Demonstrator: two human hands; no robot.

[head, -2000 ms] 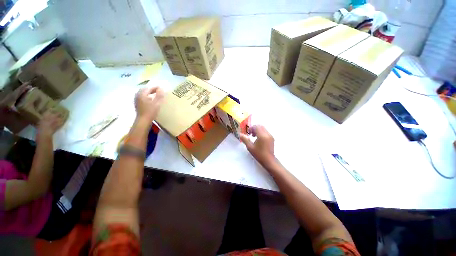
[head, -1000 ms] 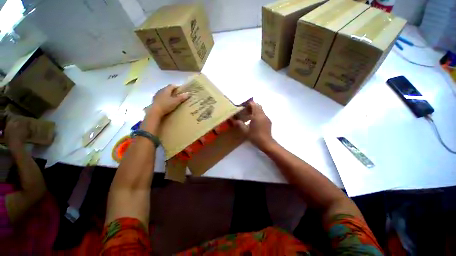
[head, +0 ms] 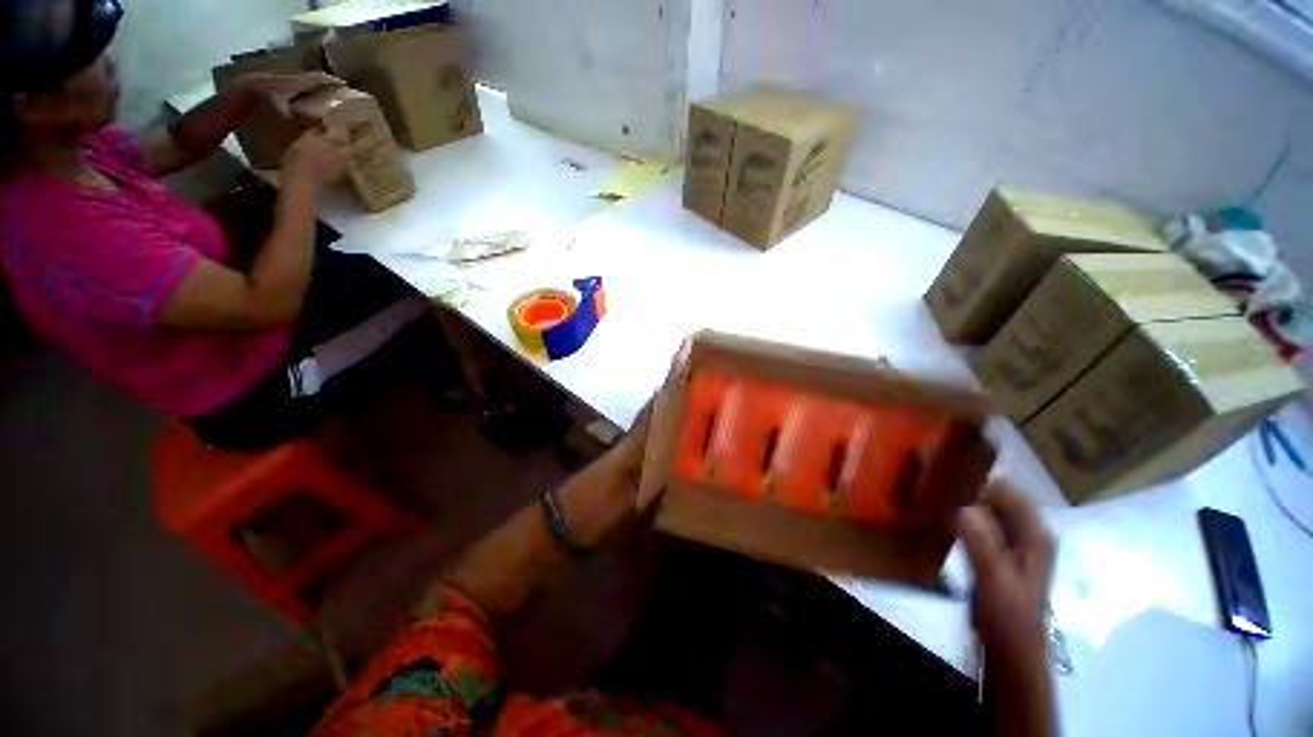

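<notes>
An open brown shipping carton (head: 806, 540) is tilted up at the table's front edge, its opening towards me. Inside stands a row of several orange retail boxes (head: 742, 432) with dark slots. My left hand (head: 660, 418) is at the carton's left side, mostly hidden behind it. My right hand (head: 1008, 554) grips the carton's right end and is blurred. A small dark tip shows below the carton's right corner; I cannot tell what it is.
A blue and orange tape dispenser (head: 559, 317) lies near the table's front edge. Closed cartons stand at the back (head: 763, 166) and right (head: 1152, 389). A phone (head: 1234, 573) lies far right. Another person (head: 187, 274) handles a carton at left, beside a red stool (head: 274, 504).
The carton has been turned so its opening faces me, with the row of orange boxes now in full view. My view has swung left, showing more of the other person and the stool.
</notes>
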